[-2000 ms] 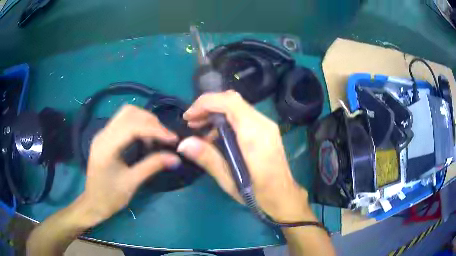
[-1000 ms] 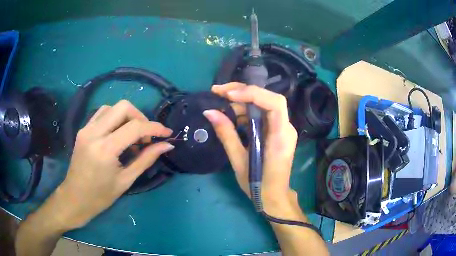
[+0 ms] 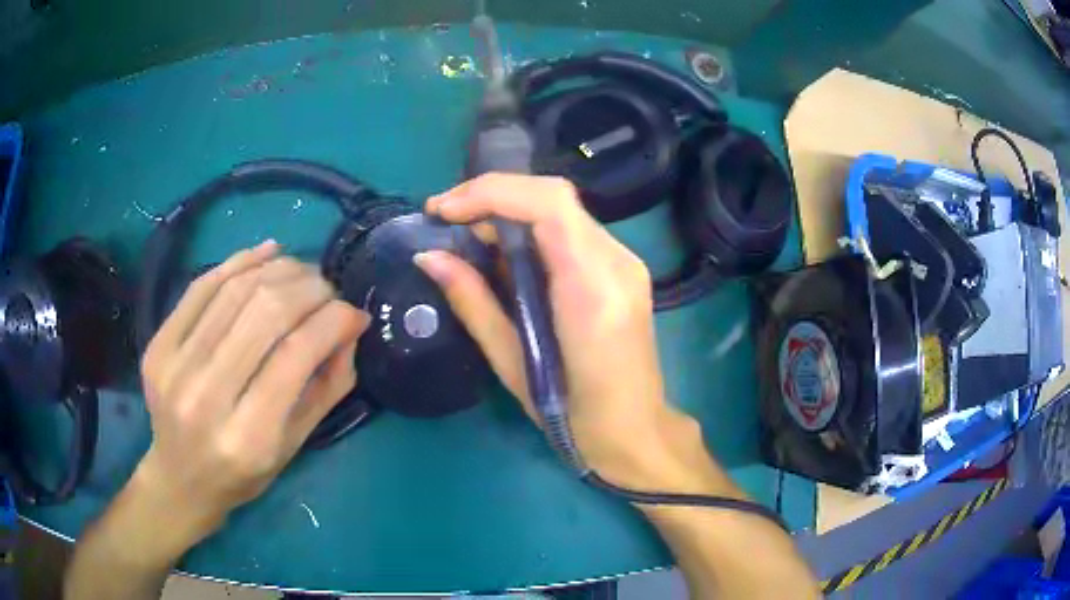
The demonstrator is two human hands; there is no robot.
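Observation:
A black round speaker plate [image 3: 428, 363] with a silver centre dot and small solder points lies at the near cup of a black headphone; its headband [image 3: 252, 176] arcs to the left. My right hand [image 3: 563, 311] holds the soldering iron [image 3: 534, 316], tip pointing up and away, blurred, off the plate. Its thumb and index finger also touch the plate's upper edge. My left hand [image 3: 252, 363] is at the plate's left edge beside the solder points, fingers bent together; whether wires are between its fingertips is hidden.
Another black headphone [image 3: 604, 147] lies behind my right hand. A fan [image 3: 815, 375], blue tray [image 3: 868, 188] and cardboard [image 3: 821, 129] are at the right. More headphone parts [image 3: 41, 328] and a blue tray edge lie at the left.
The plate and both hands have shifted left. My left fingers have curled in closer, and the thin wires seen before no longer show. The iron has moved left with my right hand.

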